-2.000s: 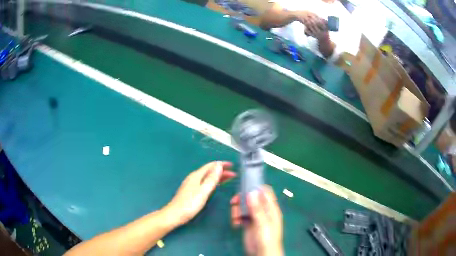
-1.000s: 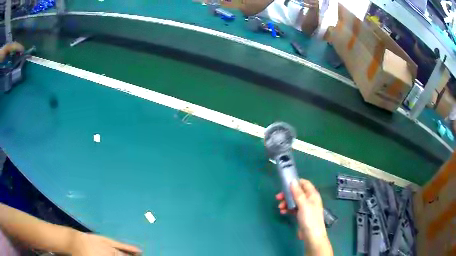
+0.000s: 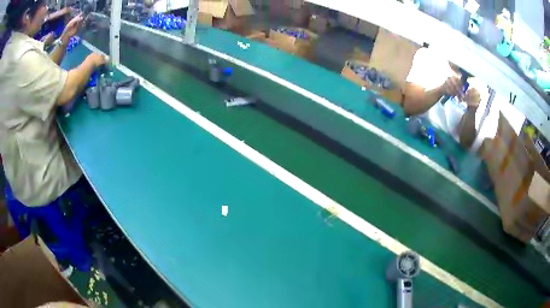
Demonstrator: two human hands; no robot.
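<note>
A grey handheld fan [image 3: 405, 278] shows at the lower right, its round spoked head up near the white strip and its handle running down out of the frame's bottom edge. A small dark window shows on the handle near the head. Whether a hand holds the fan cannot be seen. Neither my left hand nor my right hand is in the picture. A small white piece [image 3: 224, 210] lies on the teal-green bench [image 3: 175, 174].
A person [image 3: 36, 108] stands at the left by several grey fans [image 3: 108, 93]. Beyond the white strip [image 3: 283, 174], the green conveyor [image 3: 265, 135] carries a grey cover [image 3: 240, 101] and a fan with blue on it. Across it are another person [image 3: 431, 81] and a brown carton [image 3: 512, 174].
The view has swung left and up. The fan now sits at the lower right edge of the picture. Both hands and the pile of grey covers have left the view.
</note>
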